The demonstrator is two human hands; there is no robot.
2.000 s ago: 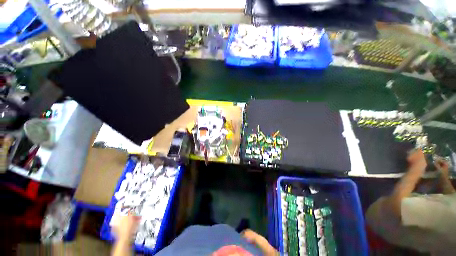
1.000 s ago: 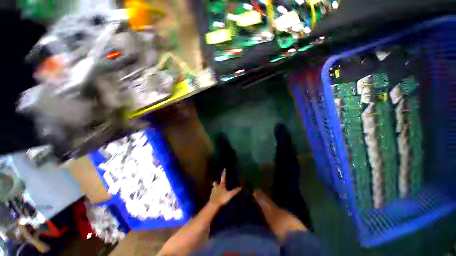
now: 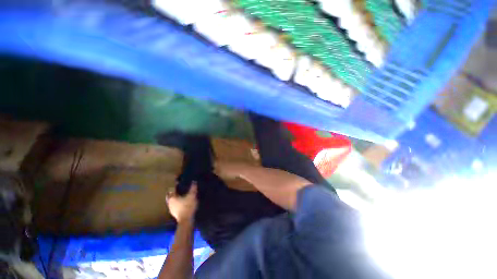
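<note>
My left hand (image 3: 182,204) is at lower centre, against the dark cloth of my leg, with its thumb and fingers apart and nothing visible in it. My right hand (image 3: 226,168) is over my legs, blurred, and its fingers cannot be made out. The blue crate (image 3: 234,98) lies across the top of the view, very close. Rows of green circuit boards (image 3: 305,30) with white pieces (image 3: 261,46) attached lie in it.
A blue bin (image 3: 120,244) with white parts (image 3: 125,268) is at the lower left edge. Brown cardboard (image 3: 109,199) stands beside my legs. A red object (image 3: 321,147) lies beyond my right leg. Bright glare covers the lower right.
The view has turned sharply to the right and closer to the crate, and the bench has left it. My hands remain low over my legs, now nearer to them.
</note>
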